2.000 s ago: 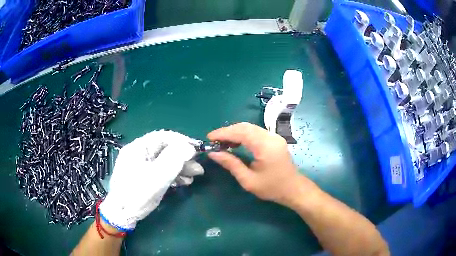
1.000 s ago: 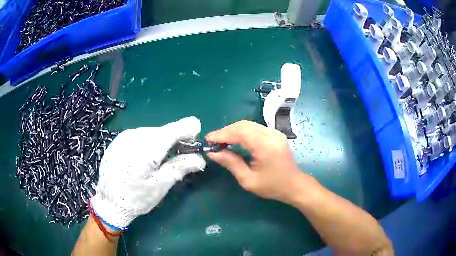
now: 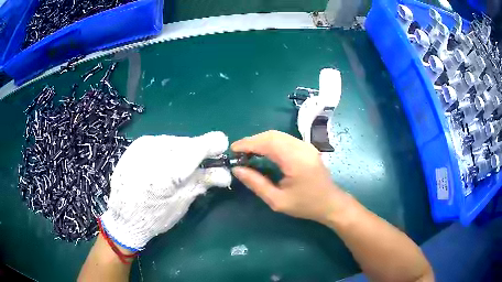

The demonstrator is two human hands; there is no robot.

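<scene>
My left hand (image 3: 165,184), in a white knitted glove with a blue cuff edge, holds a small black-and-silver part (image 3: 220,162) between thumb and fingers. My bare right hand (image 3: 292,179) pinches the right end of the dark piece between thumb and fingertip. Both hands are just above the bench, fingertips close together. Whether it is one part or two joined is hard to tell. A white curved unit (image 3: 330,91) lies on the bench beyond my right hand, with a thin metal fitting (image 3: 303,96) at its left and a dark inner curve.
A wide loose parts pile (image 3: 71,160) lies on the green bench (image 3: 220,99) at left. A blue parts bin (image 3: 88,47) stands at upper left. A blue tray (image 3: 407,115) of white and silver units is at right. A pale metal rail (image 3: 236,23) runs along the far side.
The gloved fingers have changed grip and now reach around the part from above and below, its dark end showing between them. The right hand keeps its pinch. The view has shifted slightly.
</scene>
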